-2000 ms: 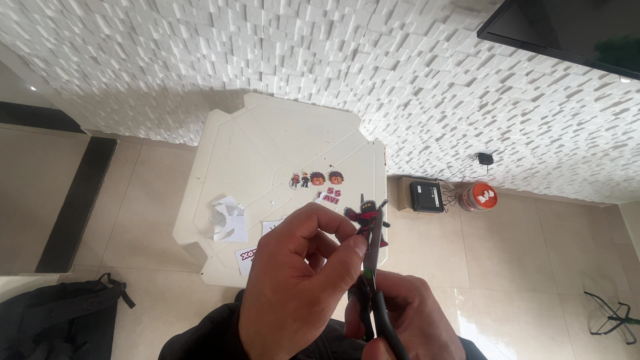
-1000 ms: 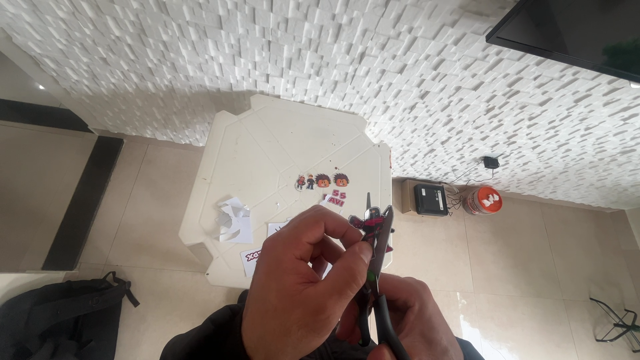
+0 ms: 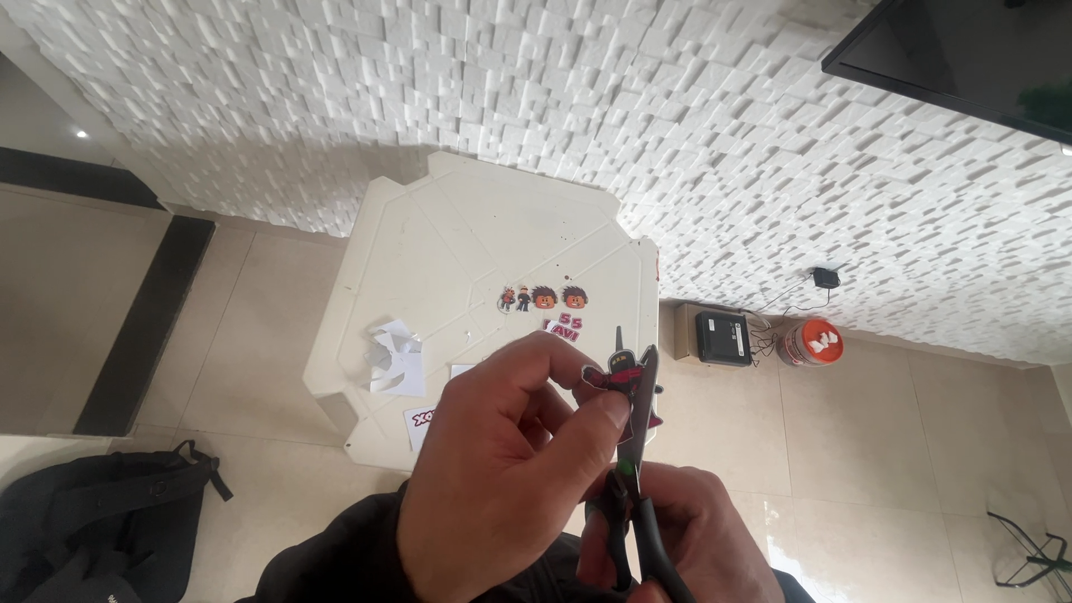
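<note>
My left hand (image 3: 519, 461) pinches a printed paper cartoon figure (image 3: 620, 373), dark red and black with a white rim, between thumb and fingers. Black-handled scissors (image 3: 643, 469) are in my right hand (image 3: 695, 519), their blades pointing away from me and parted around the figure's right side. Beyond the hands, cut-out figures (image 3: 523, 297), cut-out cartoon heads (image 3: 574, 297) and pink numerals and letters (image 3: 569, 327) lie on a white plastic table (image 3: 502, 218). Cut paper scraps (image 3: 398, 360) lie at its left, and a printed paper piece (image 3: 416, 427) is partly hidden by my left hand.
A textured white wall (image 3: 502, 84) stands behind the table. On the floor to the right are a black device (image 3: 724, 338) on a cardboard box, cables and an orange-lidded container (image 3: 816, 342). A black backpack (image 3: 109, 519) lies lower left; a dark thin-legged stand (image 3: 1034, 561) is lower right.
The scissor blades and the paper figure have shifted against each other, and more of the figure's dark head and red body shows now. Both hands keep their holds.
</note>
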